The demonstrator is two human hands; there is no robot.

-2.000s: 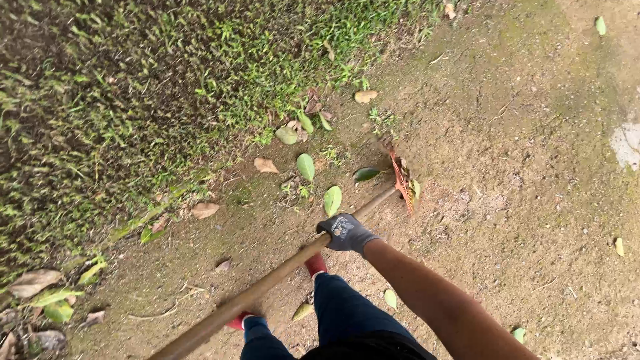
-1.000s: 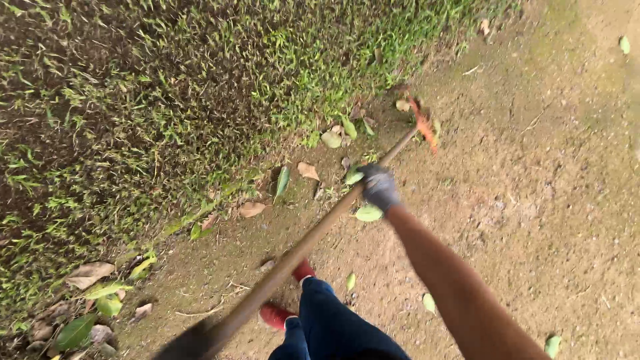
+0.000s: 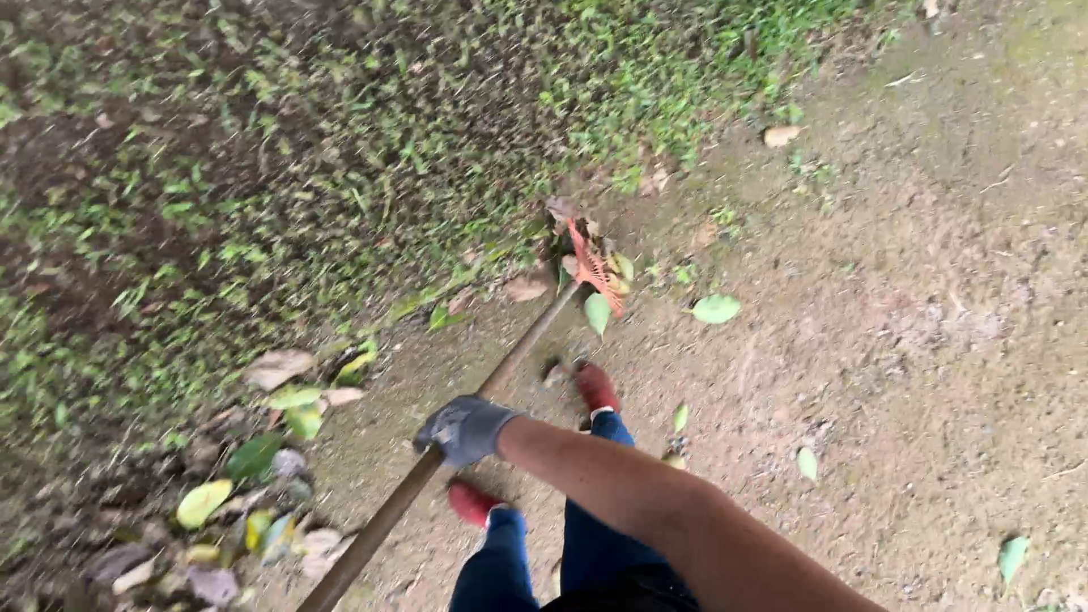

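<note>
My right hand [image 3: 466,429], in a grey work glove, is closed around the wooden handle [image 3: 382,527] of a rake. The handle runs from the bottom edge up to the right and ends in an orange fan rake head [image 3: 595,268]. The tines rest on the ground at the edge of the grass, among brown and green leaves. One green leaf [image 3: 597,313] lies against the lower side of the tines. My left hand is out of view.
A pile of dry, yellow and green leaves [image 3: 204,544] lies at the lower left. Grass [image 3: 340,170] borders the bare dirt path [image 3: 892,340], where loose leaves are scattered. My red shoes [image 3: 597,387] stand on the dirt just below the rake head.
The rake has been drawn back toward the leaf pile, with my right hand still on its handle. More leaves now lie around its tines. A dark shape at the handle's lower end has left view.
</note>
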